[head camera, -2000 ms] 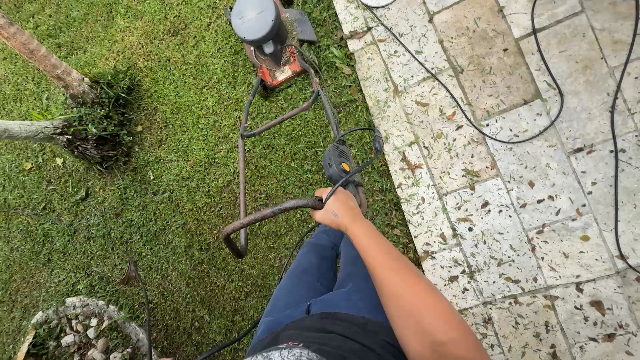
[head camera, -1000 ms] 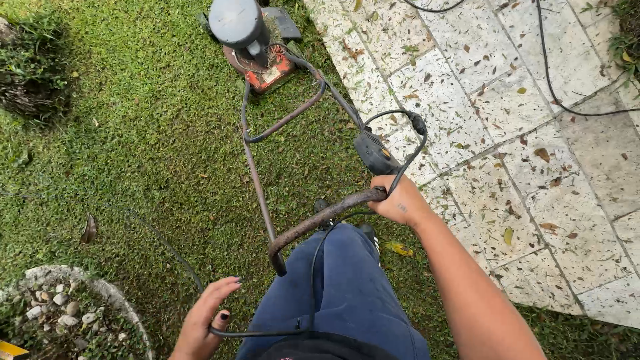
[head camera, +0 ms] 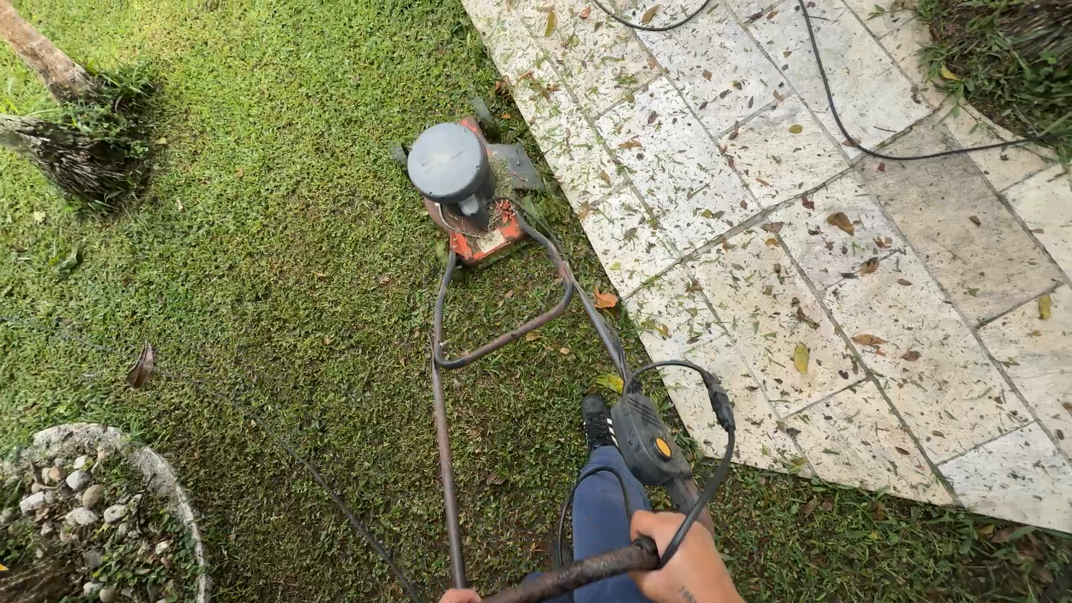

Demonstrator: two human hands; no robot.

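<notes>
An electric lawn mower [head camera: 456,176] with a grey motor cover and an orange-red deck stands on the grass beside the paving. Its rusty tubular handle [head camera: 578,578] reaches back to me. At the right end of the crossbar, my right hand [head camera: 682,553] is closed around the bar, just below the black switch box [head camera: 649,440] with its orange button. A black power cord [head camera: 722,410] loops from the box past that hand. Only a small part of my left hand [head camera: 461,595] shows at the bottom edge, at the bar's left corner; its fingers are mostly out of frame.
Stone paving [head camera: 804,293] strewn with clippings and leaves borders the lawn on the right, with a black cable [head camera: 837,126] across it. More cord [head camera: 335,498] trails over the grass at left. A round stone-edged bed [head camera: 180,502] lies lower left; tree trunks [head camera: 63,155] stand upper left.
My left hand, out of view at first and then raised at the lower left beside the cord, is now at the handle's left corner. My right hand stays on the bar.
</notes>
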